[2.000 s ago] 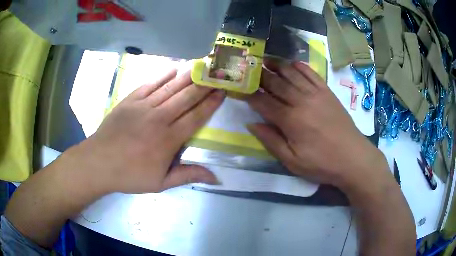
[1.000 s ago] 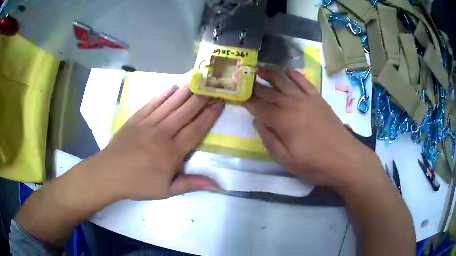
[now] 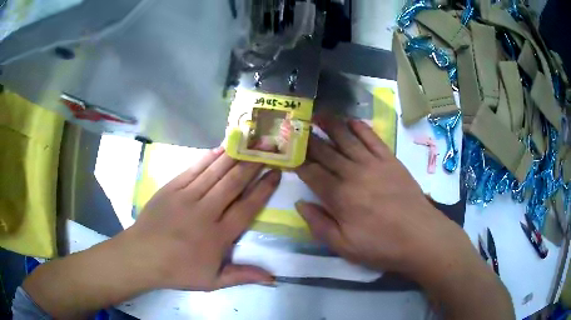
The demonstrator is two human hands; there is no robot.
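Observation:
The yellow square presser frame with a window and handwritten marks sits under the sewing machine head. Something pale and pink shows through its window. The pale template with yellow tape edges lies beneath it. My left hand lies flat, palm down, on the template, fingertips at the frame's left side. My right hand lies palm down at the frame's right side, fingers slightly apart. Neither hand is closed around anything. The fingertips near the frame are partly hidden.
The grey-white machine head fills the upper left. Yellow bag material hangs at the left. Khaki tabs with blue-wrapped hooks pile at the right. Thread snips and another small dark tool lie at the lower right.
The presser frame, template and hands appear lower in the picture, as does most of the scene, as the camera view has shifted. Both hands keep about the same place beside the frame.

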